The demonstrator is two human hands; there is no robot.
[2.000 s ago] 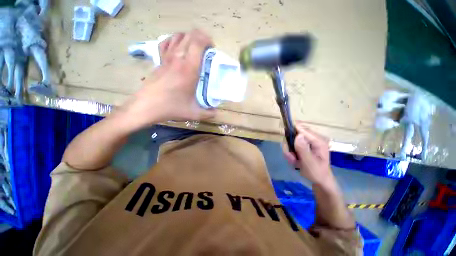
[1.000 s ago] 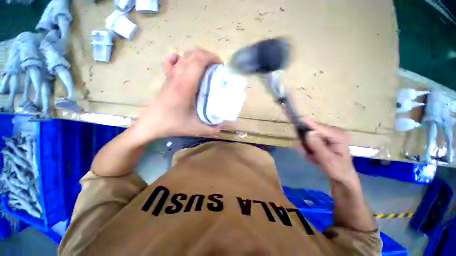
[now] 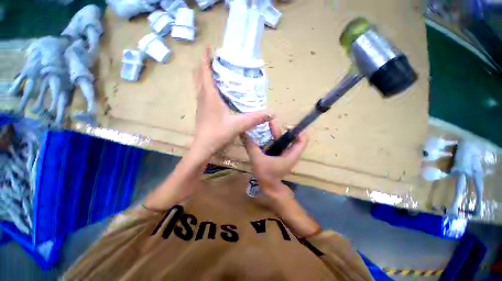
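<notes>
A pale grey-white lower-body figure part (image 3: 245, 90) is upright between my hands, its waist end pointing away from me. A white boxy waist connector (image 3: 243, 34) stands out of the waist. My left hand (image 3: 217, 121) is around the figure's left side, thumb across its lower part. My right hand (image 3: 278, 162) holds the black handle of the mallet (image 3: 380, 57) and also touches the figure's lower end. The mallet head is up to the right, yellow-green face away from me, black face toward the lower right. The figure's feet are hidden.
Loose waist connectors (image 3: 154, 48) lie in a cluster at the far left. Leg parts (image 3: 52, 66) are grouped at the left table edge. Another leg part (image 3: 469, 170) and small white bottles (image 3: 436, 174) are at the right edge. A blue crate (image 3: 82, 186) with thin grey pieces is below left.
The figure has turned from waist end facing right to pointing away from me. My right hand has moved left onto its lower end, and the mallet head has moved right. The view has shifted.
</notes>
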